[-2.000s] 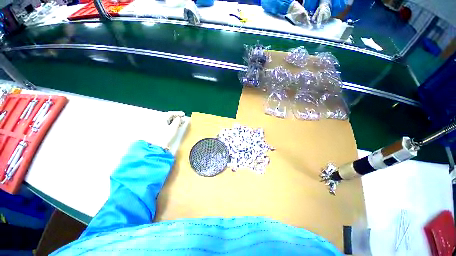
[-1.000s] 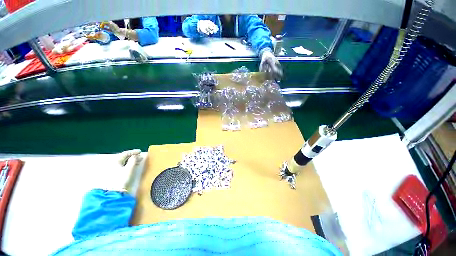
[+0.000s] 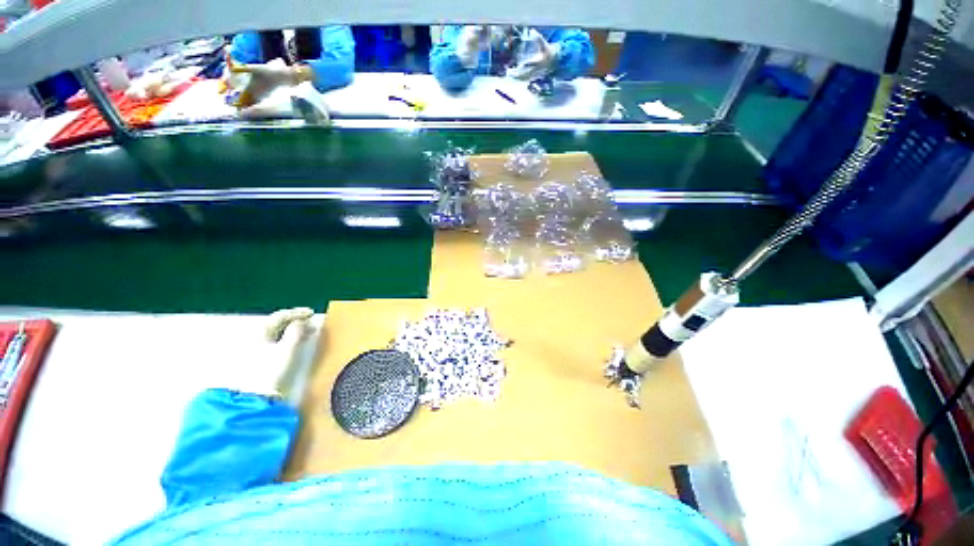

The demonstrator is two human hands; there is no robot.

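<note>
My left hand (image 3: 286, 347), in an off-white glove, rests on the white-covered bench along the cardboard's left edge. Its fingers are curled; whether anything is in them cannot be told. My right hand is out of the picture. A round black dish (image 3: 376, 394) with small dark-silver grains stands on the brown cardboard (image 3: 545, 437). A pile of silver-white fittings (image 3: 454, 357) touches its right side. The power screwdriver (image 3: 680, 320) hangs tilted at the right, its tip at a small fitting cluster (image 3: 623, 375). Clear plastic shells (image 3: 553, 203) stand in rows at the cardboard's far end.
Dark clustered parts (image 3: 452, 192) stand left of the shells. A green conveyor (image 3: 214, 256) crosses beyond the bench. A red tray (image 3: 24, 368) is far left, a red pouch (image 3: 892, 437) far right. A grey pad (image 3: 707, 488) lies near the front right. Two people work opposite.
The view has tilted up and turned right. An opposite person's hand reached to the far shells and has withdrawn; one far-right shell is gone. My left hand has stayed by the cardboard edge.
</note>
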